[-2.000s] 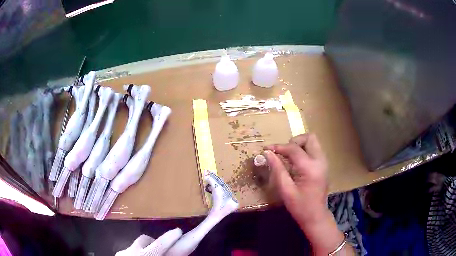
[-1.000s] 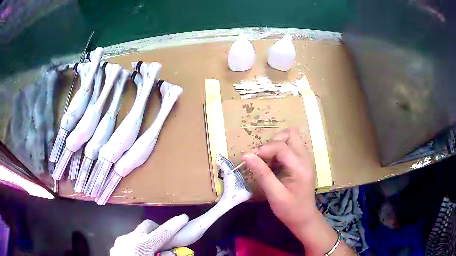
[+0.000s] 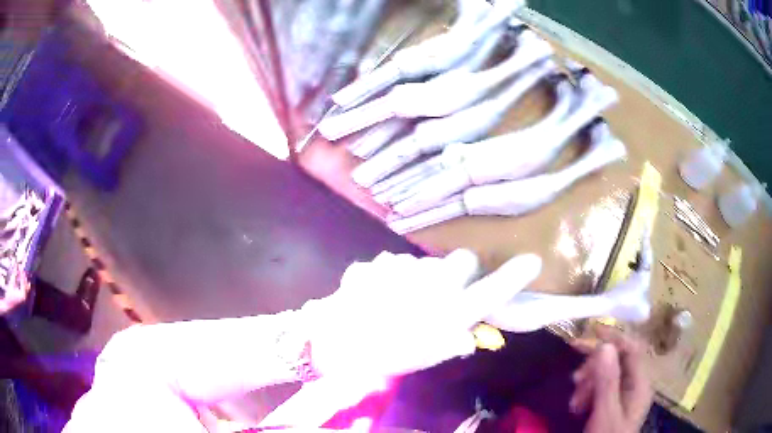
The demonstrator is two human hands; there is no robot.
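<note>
My left hand (image 3: 406, 304), in a white glove washed out by glare, grips a pale moulded part (image 3: 563, 311) at the lower middle. The part's wide end points right, over the bench edge near a yellow tape strip. A yellow patch (image 3: 488, 337) shows below the gloved fingers. My bare right hand (image 3: 614, 380) is blurred at the lower right, below the part's wide end. Its fingers are bent, and whether it holds a stick cannot be told. A small white cap (image 3: 682, 318) sits on a dark stain on the bench.
Several pale parts (image 3: 508, 173) lie fanned on the bench at the upper middle. Two bottles (image 3: 703, 165), thin sticks (image 3: 696, 224) and another yellow tape strip (image 3: 715, 338) are at the right. A glaring opening (image 3: 199, 68) is at the upper left. A blue crate (image 3: 97, 135) stands beyond the bench.
The view has swung left and tilted, so the bench things appear farther right. My right hand has come away from the part's wide end. My left hand still holds the part.
</note>
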